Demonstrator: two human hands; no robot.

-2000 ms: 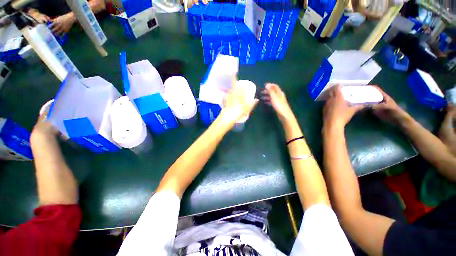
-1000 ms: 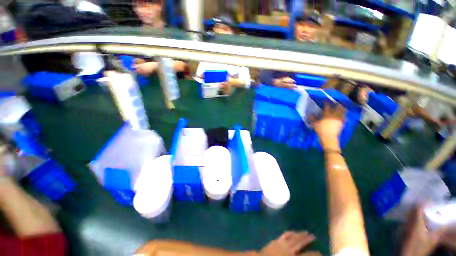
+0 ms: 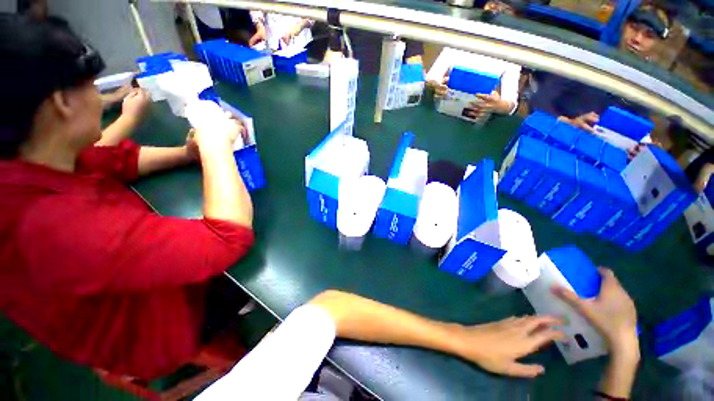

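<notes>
My right hand point(image 3: 609, 309) holds a blue-and-white carton point(image 3: 570, 333) low on the bench, with its blue face up and a white face with a small dark picture towards me. My left hand point(image 3: 505, 345) is beside it, palm down, fingers spread, fingertips close to the carton's left side; whether they touch it is unclear. To the left stand three open cartons, one of them point(image 3: 474, 227) nearest. A rounded white device point(image 3: 517, 249) stands beside it, and similar white devices stand by the other two open cartons.
Rows of blue cartons point(image 3: 564, 176) stand at the far right. A person in a red sleeve point(image 3: 133, 258) works close on my left. Hands across the bench hold another carton point(image 3: 470, 92). A pale rack rail crosses above. Another carton point(image 3: 689, 333) lies at the right edge.
The view has turned left. My right hand has come back from the blue stack to the near bench and now holds a carton. My left hand has moved beside that carton.
</notes>
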